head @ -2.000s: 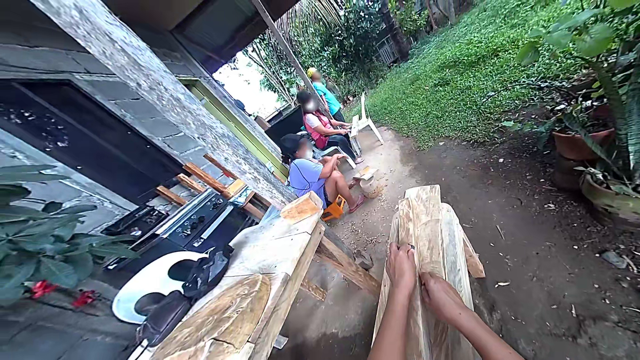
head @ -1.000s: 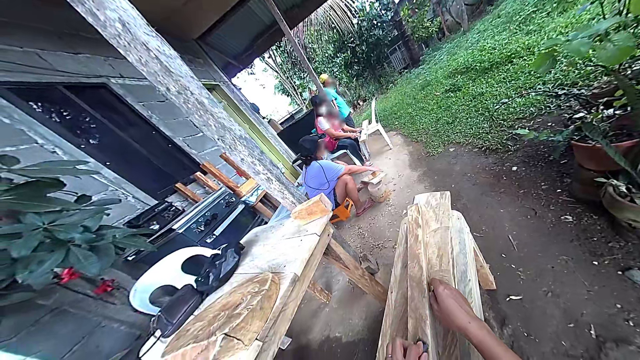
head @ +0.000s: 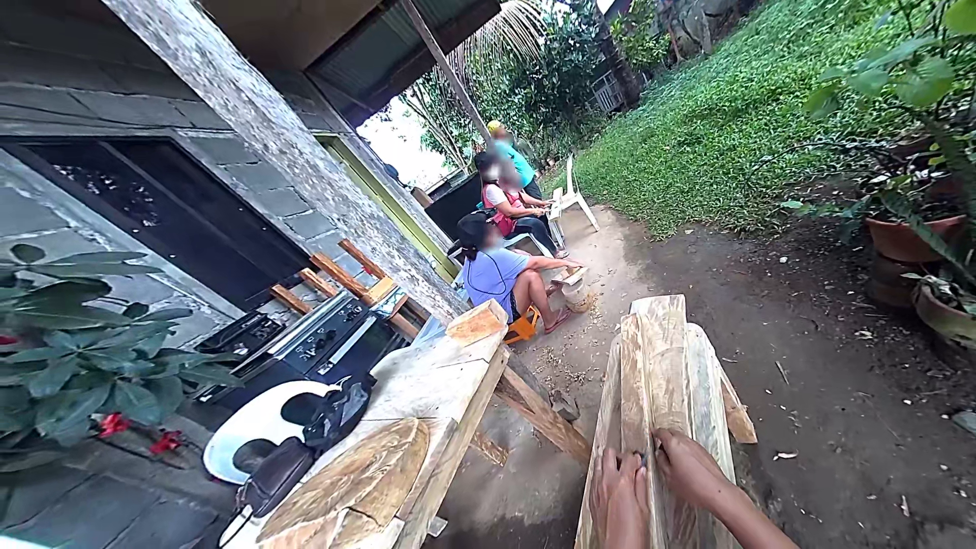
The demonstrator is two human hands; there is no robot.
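Observation:
Near the bottom right, several long wooden boards (head: 705, 396) lie side by side on a wooden bench. My left hand (head: 621, 488) rests over a narrow wooden piece (head: 634, 381), with a small dark object at its fingertips, too small to name. My right hand (head: 690, 465) is just to the right, its fingers curled at the seam beside the same wood; whether it holds anything is hidden. A carved leaf-shaped wooden piece (head: 366, 473) lies on the wooden table (head: 427, 389) to the left, and a wood block (head: 479, 322) sits at that table's far end.
A black bag (head: 339, 412), a brown pouch (head: 278, 476) and a white plastic chair (head: 236, 427) are at the left, by a stove (head: 328, 335). Several people (head: 496, 267) sit or stand ahead. Potted plants (head: 915, 236) stand at the right; a post (head: 305, 160) slants at upper left.
My left hand has moved forward along the wood from the bottom edge, where it was a second ago, and is again beside my right hand.

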